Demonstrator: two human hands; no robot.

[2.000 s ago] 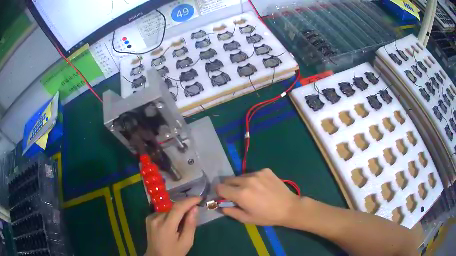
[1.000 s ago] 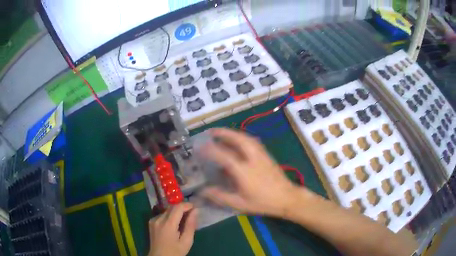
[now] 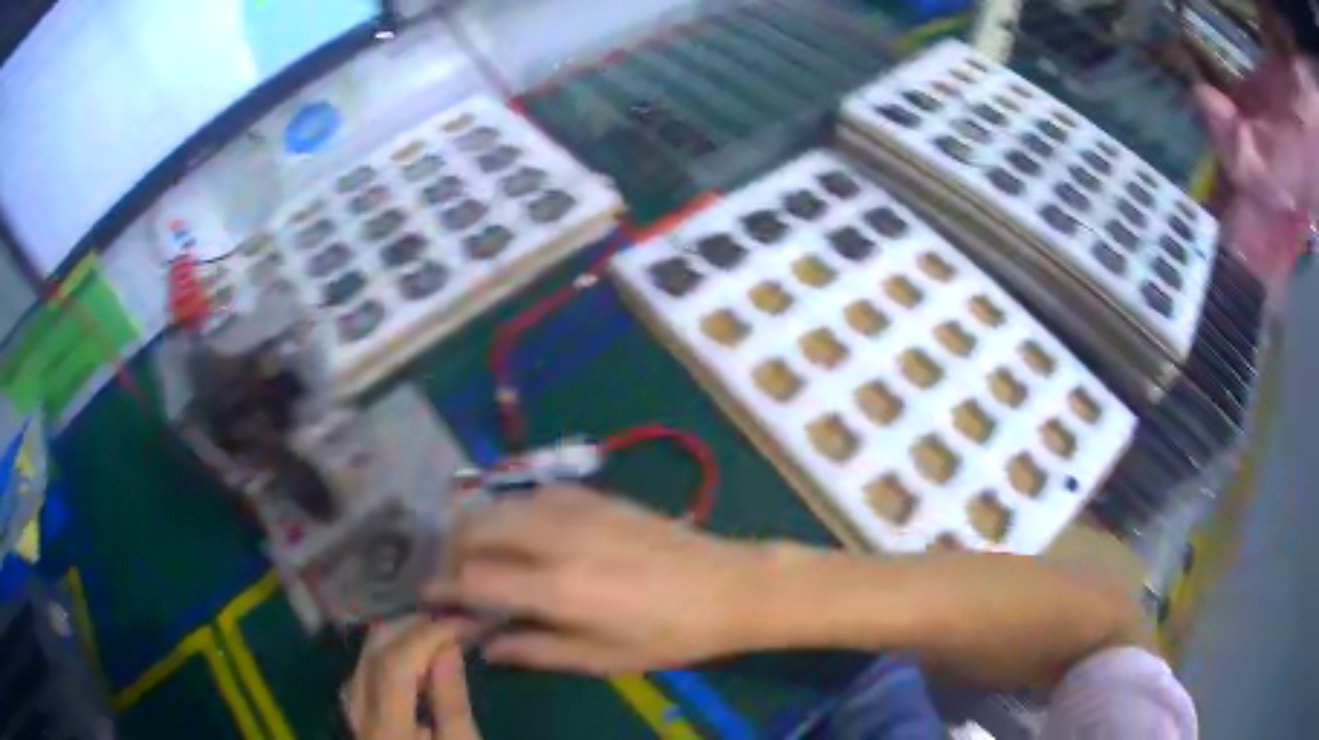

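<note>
The view is blurred. The grey metal test fixture (image 3: 311,434) stands at the left, its red toggle handle (image 3: 188,289) upright at the back. A dark round shape shows at the front of its block. My right hand (image 3: 557,578) reaches over the plate's front right, its fingertips by the front edge. My left hand (image 3: 412,680) is just below them, thumb and fingers close together. Anything between the fingers is hidden or too blurred to tell. The white test lead connector (image 3: 557,460) lies behind my right hand, joined to the red lead (image 3: 692,460).
A partly filled foam tray (image 3: 868,362) lies right of the fixture. Foam trays with dark units stand behind the fixture (image 3: 477,268) and at the far right (image 3: 1042,174). The monitor (image 3: 159,116) is at the upper left. A person's pink sleeve (image 3: 1261,159) shows at the right edge.
The red handle has gone from lowered to upright. My right hand has come down beside my left at the fixture's front. The view has shifted right, and a person's sleeve has appeared.
</note>
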